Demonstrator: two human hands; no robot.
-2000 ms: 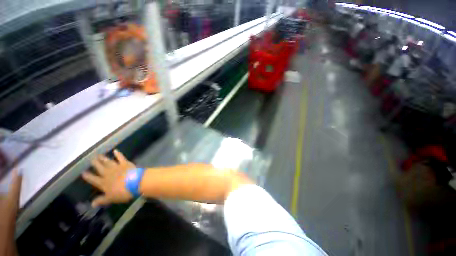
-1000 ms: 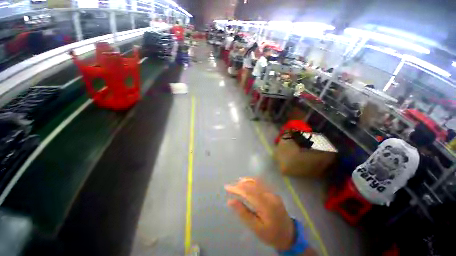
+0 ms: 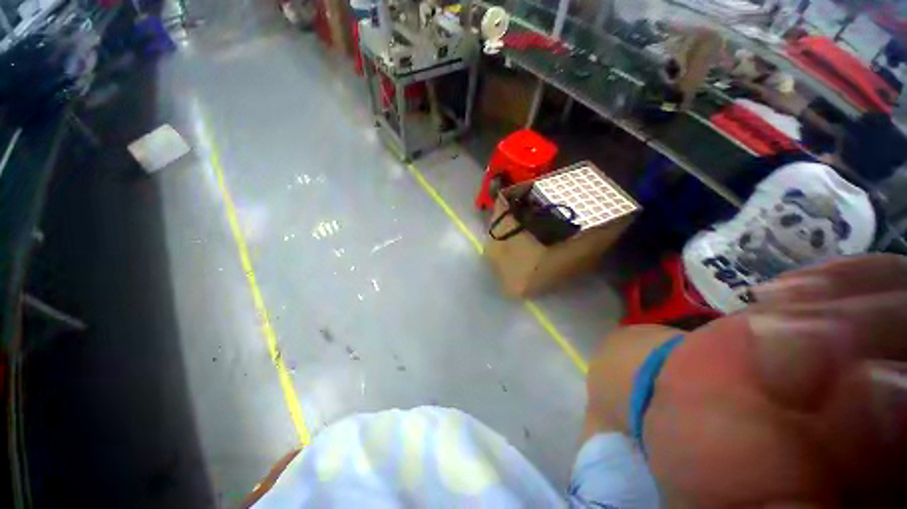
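Observation:
My right hand [image 3: 796,368] is large, blurred and very close at the right edge, with a blue band on its wrist. Its fingers look bent and are partly cut off, and I see no object in it. Only a sliver of skin beside the pale sleeve [image 3: 408,462] shows at the bottom left; my left hand is out of view. A brown cardboard box [image 3: 532,263] stands on the floor ahead, with a white grid tray [image 3: 587,196] and a black bag [image 3: 547,223] on top.
A red stool [image 3: 525,151] stands behind the box. A person in a white panda-print shirt [image 3: 786,234] sits at the workbench on the right. A metal-framed table [image 3: 423,70] is farther back. A pale flat square [image 3: 159,148] lies on the floor at left, near a yellow line [image 3: 249,273].
The view has swung right and down from the conveyor line to the aisle floor and box. My right hand has come from the bench edge up close to the camera; my left hand has left the view.

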